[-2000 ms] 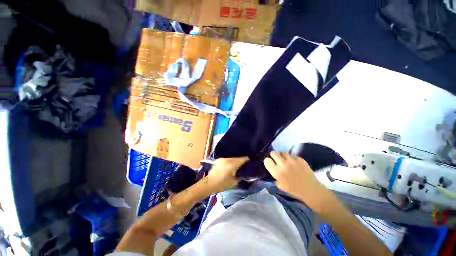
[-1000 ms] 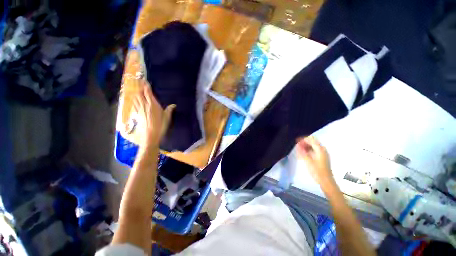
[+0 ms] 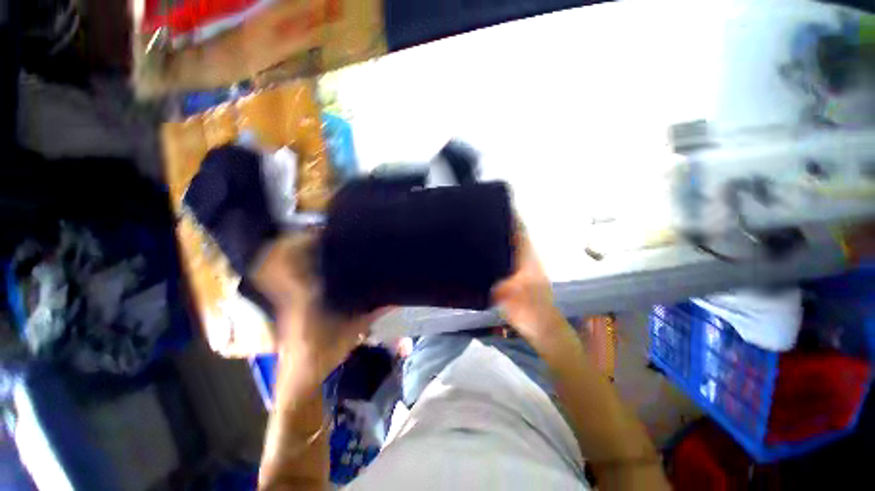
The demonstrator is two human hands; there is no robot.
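Navy fabric pieces (image 3: 417, 245) are held up between both hands over the white table's front edge, with a pale part showing at the top. My left hand (image 3: 297, 273), blurred, grips their left side. My right hand (image 3: 523, 288) grips their lower right side; its fingertips are partly hidden behind the fabric. Another navy piece with a pale edge (image 3: 228, 197) lies on the orange-brown carton at left, partly behind my left hand.
The white table (image 3: 537, 115) spans the middle. The sewing machine (image 3: 768, 187) stands at right, blurred. A blue basket (image 3: 715, 360) with a red one (image 3: 815, 398) is below right. The carton (image 3: 216, 316) is at left. A grey-white fabric heap (image 3: 91, 297) lies far left.
My left hand has left the navy piece on the carton and now holds the fabric from the table. My right hand grips it too. The fabric is lifted and bunched or folded shorter; the view has turned.
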